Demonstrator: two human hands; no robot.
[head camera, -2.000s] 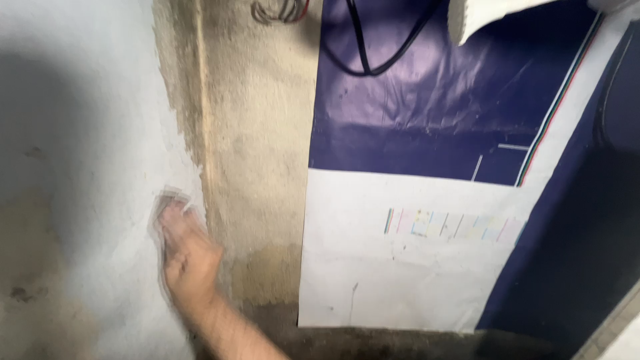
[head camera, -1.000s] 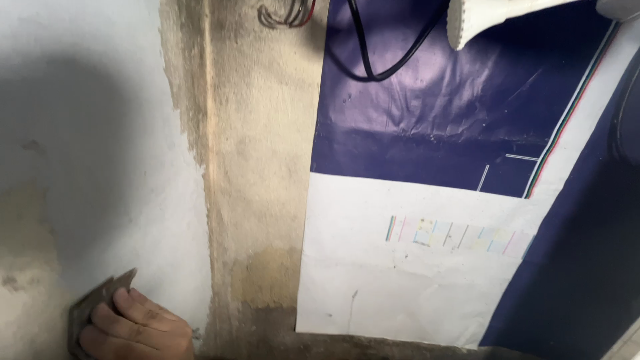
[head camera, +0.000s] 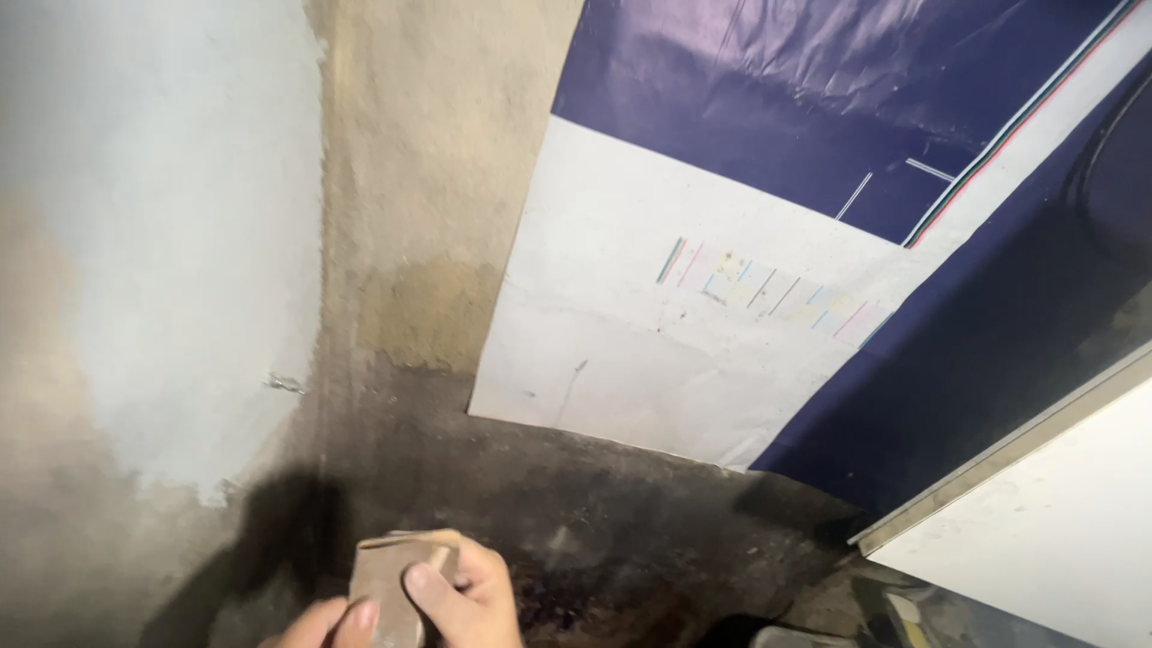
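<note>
A folded piece of brown sandpaper is at the bottom of the view, held between both hands. My right hand grips its right side, thumb on the face and fingers behind. My left hand pinches its lower left part and is partly cut off by the frame's bottom edge. Left of the hands stands a wall with a pale, whitish coated patch, rough along its edges. The sandpaper is apart from the wall.
A purple and white printed sheet hangs on the beige wall past the corner. Dark, stained floor lies below it. A white panel with a grey edge juts in at the lower right, with partly hidden items beneath it.
One hand was at the coated wall earlier, later low at the left with the sandpaper; now both hands hold the sandpaper away from the wall. The view has shifted downward.
</note>
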